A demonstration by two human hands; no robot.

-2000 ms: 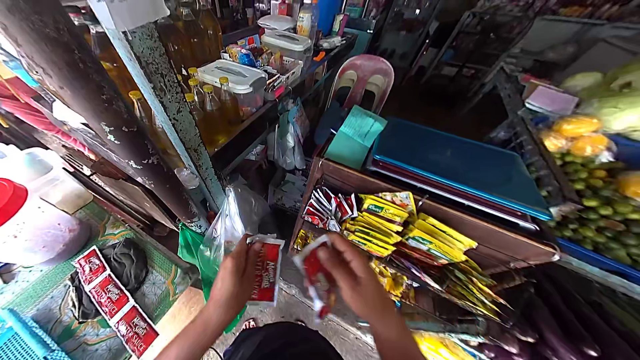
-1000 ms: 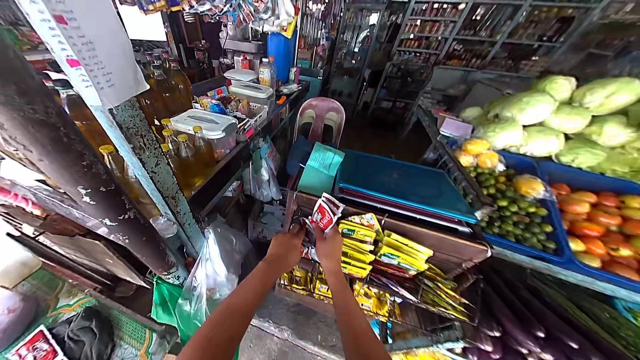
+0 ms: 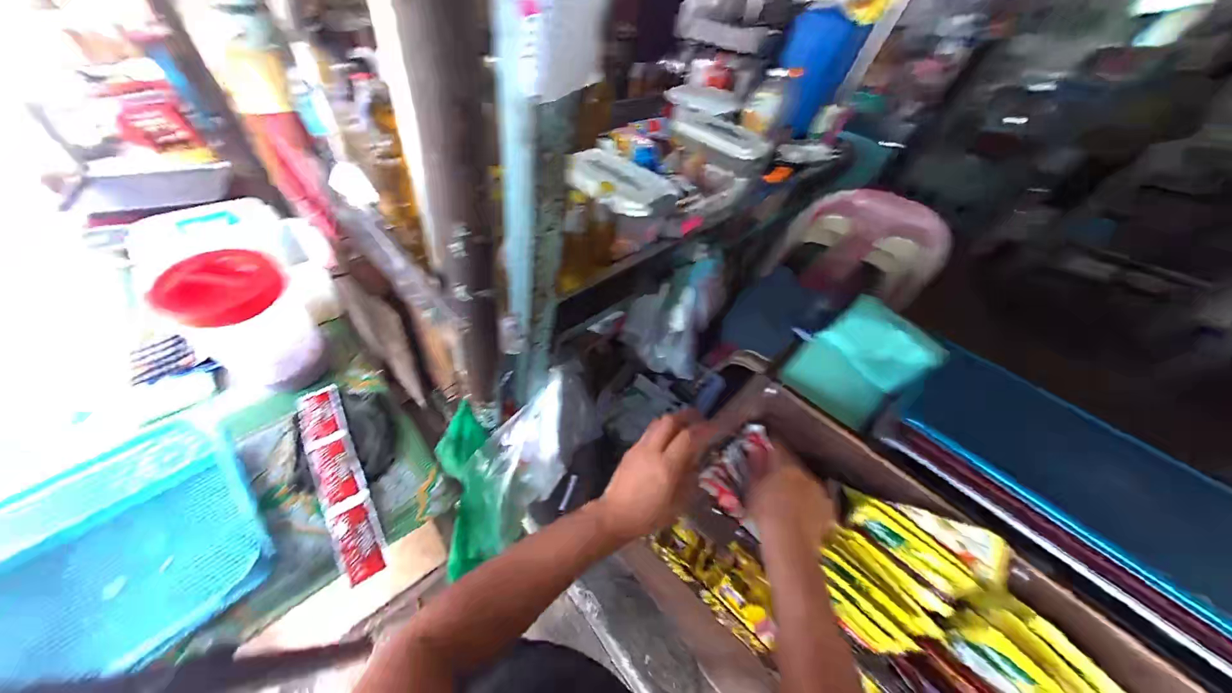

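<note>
My right hand (image 3: 789, 496) reaches down into a brown box (image 3: 664, 606), at red and white sachets (image 3: 733, 472) in its upper left corner; blur hides whether the fingers grip them. Just left of these sachets, at the box's edge, is my left hand (image 3: 656, 474), its fingers bent and its grip unclear. Yellow packets (image 3: 895, 568) fill the right part of the box, and small yellow sachets (image 3: 717, 582) lie below my hands. A strip of joined red sachets (image 3: 339, 481) lies on the green-covered table at the left.
A light blue plastic basket (image 3: 125, 549) and a tub with a red lid (image 3: 217, 289) stand at the left. Posts (image 3: 462, 212) rise beyond a clear plastic bag (image 3: 549, 433). Behind the box are a teal pad (image 3: 866, 361), a dark blue flat case (image 3: 1068, 462) and a pink plastic chair (image 3: 881, 226).
Two seconds ago both hands held red sachets above the box's front edge; now they are down at its upper left corner. The view has swung left since one second ago.
</note>
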